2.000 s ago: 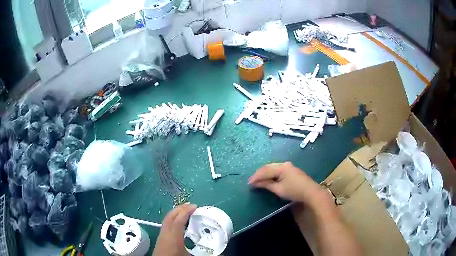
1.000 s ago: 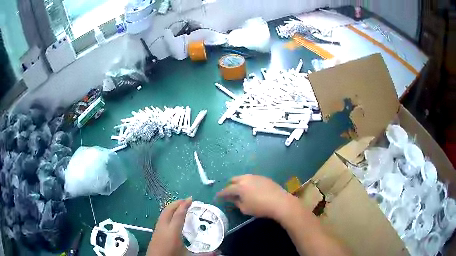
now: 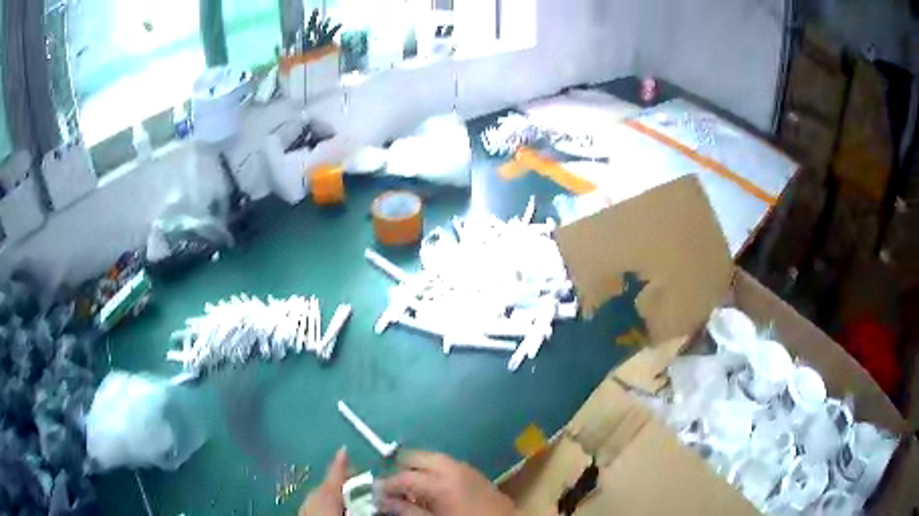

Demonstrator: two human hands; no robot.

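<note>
A white round plastic housing (image 3: 360,494) shows at the bottom edge between my hands, mostly cut off. My left hand (image 3: 327,492) is at its left side, cut off by the frame edge, thumb up against it. My right hand (image 3: 438,486) is at its right side with fingers curled over it; what the fingers pinch is hidden. A single white plastic arm (image 3: 365,427) lies on the green bench (image 3: 453,403) just beyond my hands, its wider end close to my right fingers. Everything near the bottom edge is slightly blurred.
Two piles of white plastic arms (image 3: 494,282) lie mid-bench. Orange tape rolls (image 3: 396,219) stand behind. A parts box with bagged white housings (image 3: 771,403) is at right, its torn flap (image 3: 655,257) raised over the bench. A white bag (image 3: 136,418) and bagged dark parts (image 3: 40,393) are left.
The view has tilted up, so bench things sit lower and the second housing at left is out of frame. My right hand has moved in from the right to the held housing.
</note>
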